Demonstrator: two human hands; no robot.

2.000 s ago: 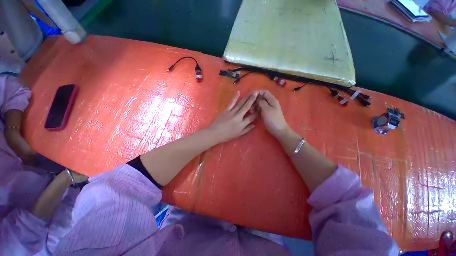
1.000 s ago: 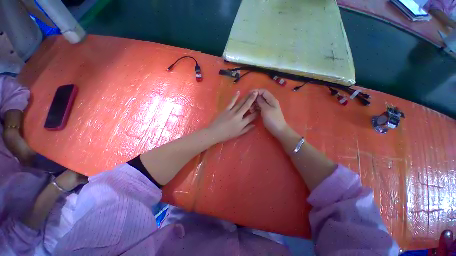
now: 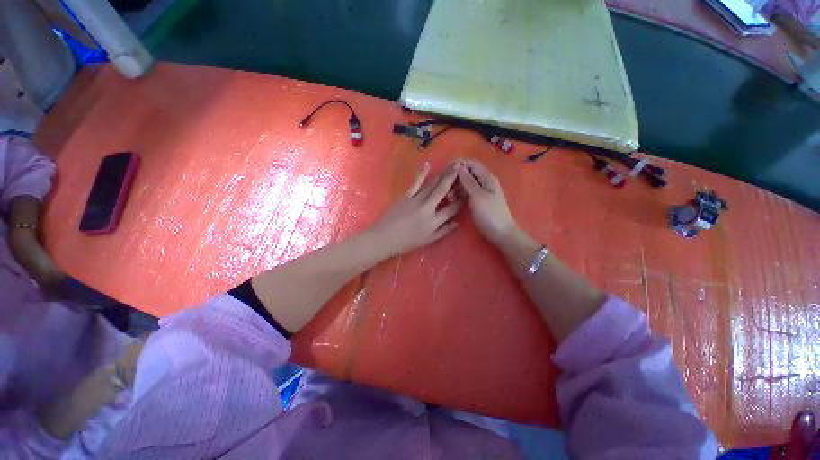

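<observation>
My left hand [image 3: 421, 214] rests on the orange-red bench film [image 3: 432, 314], thumb raised apart and fingers stretched out. My right hand [image 3: 486, 199] meets its fingertips, with the fingers bent. No object shows in either hand, but the touching fingertips partly hide each other. A cable bundle with connectors [image 3: 548, 142] lies beyond my hands along the near edge of the yellow board [image 3: 526, 76]. A short black cable [image 3: 356, 126] with a red-and-silver end lies left of it. A small silver-black connector cluster [image 3: 699, 214] lies to the right.
A smartphone in a pink-red case [image 3: 110, 192] lies at the bench's left. A neighbour's arms [image 3: 25, 235] are at the left edge. A dark green conveyor [image 3: 297, 40] runs behind the bench. A glossy red object [image 3: 799, 438] is at the lower right. Another person's hand is at the top right.
The neighbour's lower arm at the left has shifted and is blurred. The person's hand at the top right has moved slightly. My hands stay in nearly the same pose.
</observation>
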